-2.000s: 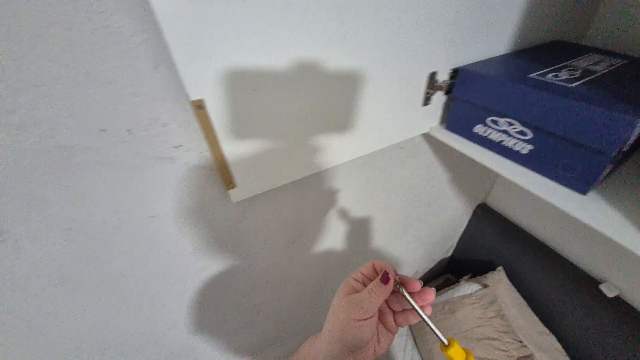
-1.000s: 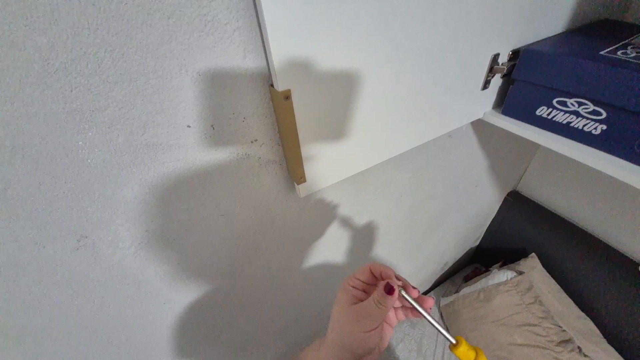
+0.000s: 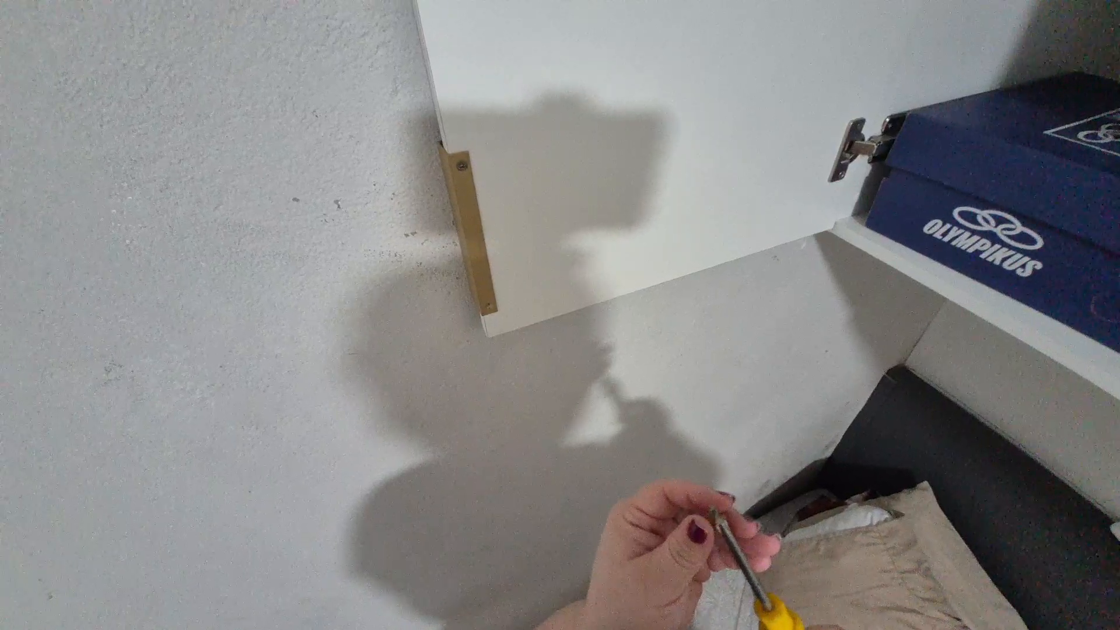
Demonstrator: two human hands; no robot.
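Observation:
My left hand (image 3: 656, 556) is at the bottom, its thumb and fingers pinched round a tiny metal piece, apparently a screw, at the tip of a screwdriver (image 3: 744, 560). The screwdriver has a steel shaft and a yellow handle that runs off the bottom edge. Only a sliver of my right hand (image 3: 824, 626) shows beside that handle; the rest is out of frame. Above hangs a white cabinet door (image 3: 726, 175), swung open, with a gold-coloured edge pull (image 3: 472, 236) on its lower left edge. A screw head shows near the top of the pull.
A metal hinge (image 3: 849, 150) joins the door to the cabinet. On the white shelf (image 3: 989, 311) at the right stands a blue Olympikus shoebox (image 3: 980, 219). Below are a dark headboard-like panel (image 3: 954, 464) and beige fabric (image 3: 875, 560). A rough pale wall (image 3: 192, 306) fills the left, with shadows across it.
The view has turned somewhat to the left since the earliest frame. My left hand stays pinched at the screwdriver's tip.

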